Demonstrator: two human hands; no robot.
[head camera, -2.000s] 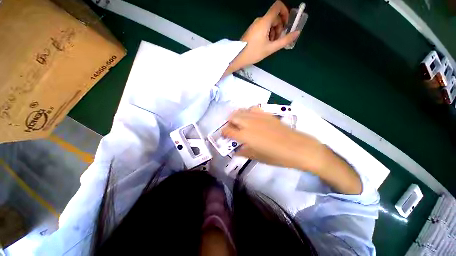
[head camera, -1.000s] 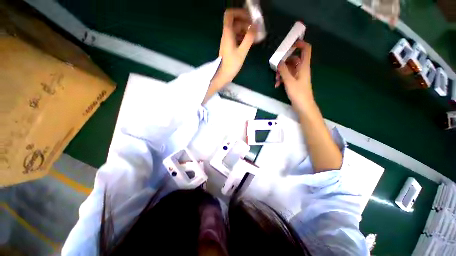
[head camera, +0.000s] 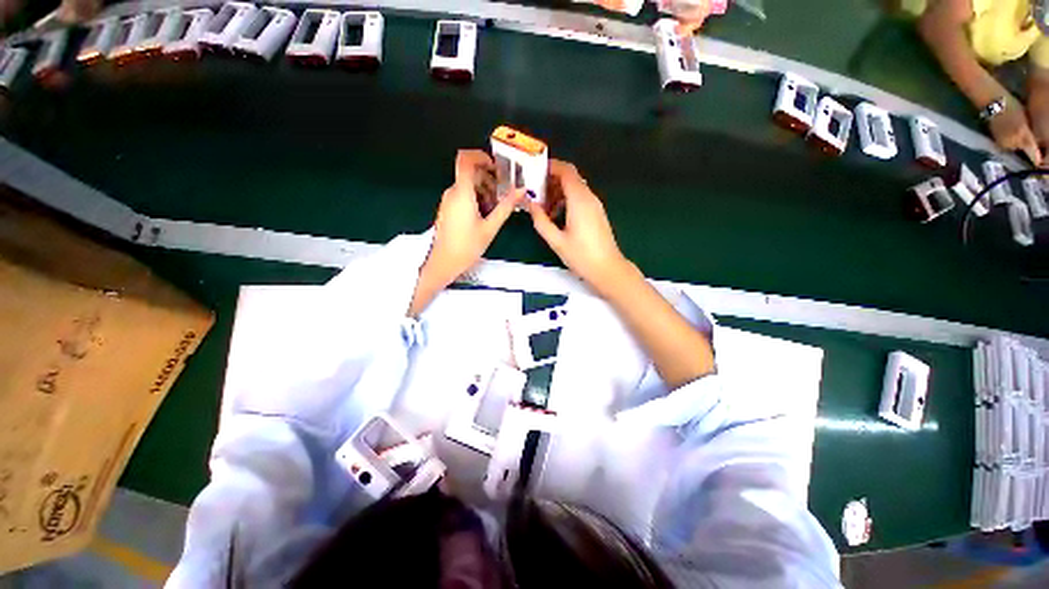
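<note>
A white device unit with an orange end at its top is held over the green belt. My left hand grips its left side. My right hand grips its right side. Both thumbs rest near its lower part, where a small dark spot shows. Several white covers lie loose on the white sheets: one in the middle, one above it near the rail, and others at the lower left, partly overlapping. One piece with a dark window lies close to my body.
Rows of units stand on the far side of the belt, left and right. A cardboard carton is at left. Stacked covers stand at far right, with a single cover beside them. Another person's arm reaches in at upper right.
My hands came together from apart, now both on one orange-ended unit. The view has turned and lifted, showing more of the belt and its rows of units.
</note>
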